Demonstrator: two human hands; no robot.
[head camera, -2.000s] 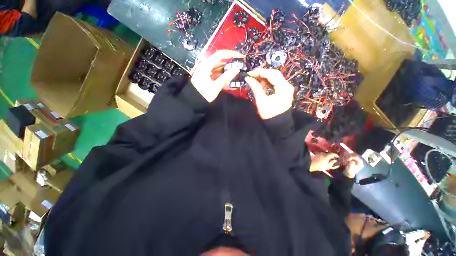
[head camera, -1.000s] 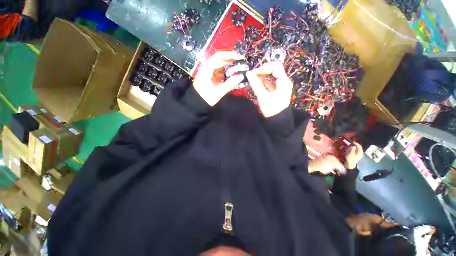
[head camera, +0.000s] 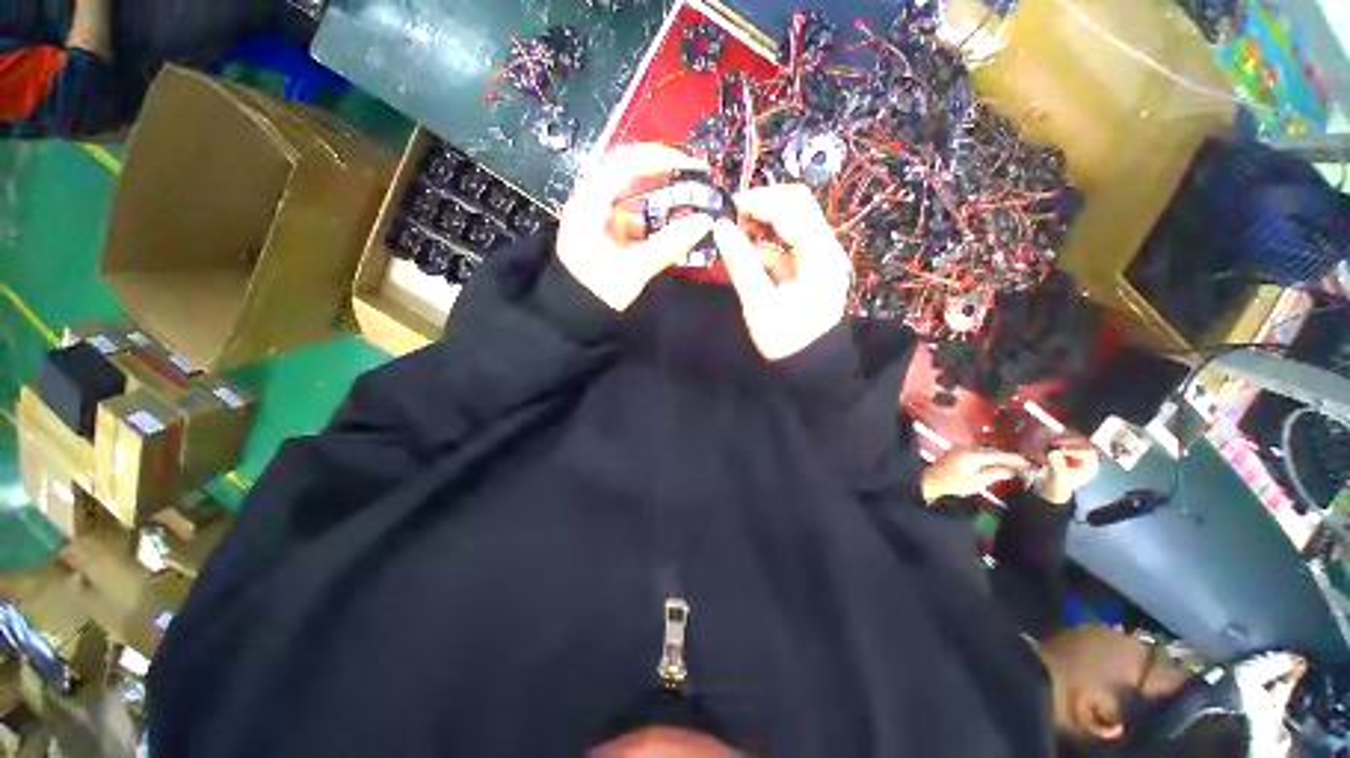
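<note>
My left hand (head camera: 619, 222) holds a small round black and silver module (head camera: 686, 202) over the near edge of the red mat (head camera: 693, 92). My right hand (head camera: 794, 267) touches the module's right side with bent thumb and finger; whether it pinches a small part or wire there cannot be told. A large tangled pile of wired modules (head camera: 948, 193) with red and black wires lies on the red mat just beyond and right of my hands.
An open carton (head camera: 388, 304) with rows of black round parts stands at left, beside a larger open carton (head camera: 193, 222). A few wired modules (head camera: 545, 67) lie on the dark green bench. Another person's hands (head camera: 970, 474) work at the lower right.
The module in my left hand has turned to show a segmented silvery side. My right hand has shifted slightly left and stays at the module. The other person's hands and head have moved.
</note>
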